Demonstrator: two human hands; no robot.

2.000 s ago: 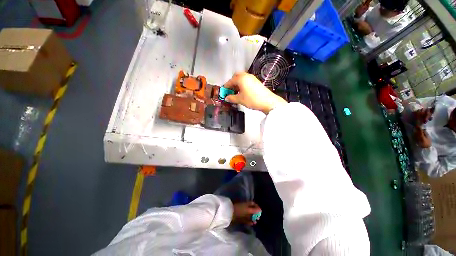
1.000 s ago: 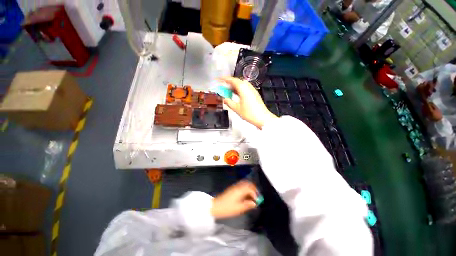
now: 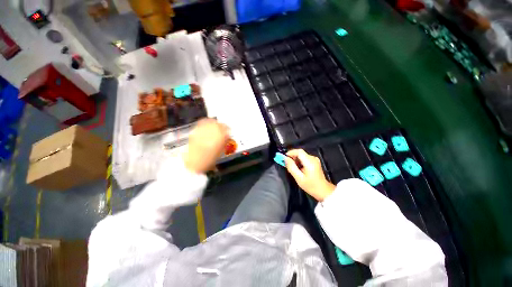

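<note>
A teal part (image 3: 182, 91) lies on the brown-red and black press fixture (image 3: 168, 109) on the white machine table. My left hand (image 3: 206, 144) is blurred over the table's front edge, near the orange-red emergency stop (image 3: 231, 147); whether it holds anything cannot be told. My right hand (image 3: 306, 172) grips another teal part (image 3: 280, 159) between its fingertips, beside the table's right corner. The near black blister tray (image 3: 359, 207) holds several teal parts (image 3: 389, 170) at its right side.
A second black blister tray (image 3: 314, 84) lies beyond, showing no teal parts. A cooling fan (image 3: 224, 49) stands at the table's back right. A blue bin (image 3: 266, 8) is behind. A cardboard box (image 3: 64, 154) and red cabinet (image 3: 59, 95) are on the left. Loose teal parts (image 3: 452, 47) lie across the belt.
My right hand has left the fixture and moved down to the near tray's edge. My left hand has risen from my lap to the table's front. A teal part now shows on the fixture.
</note>
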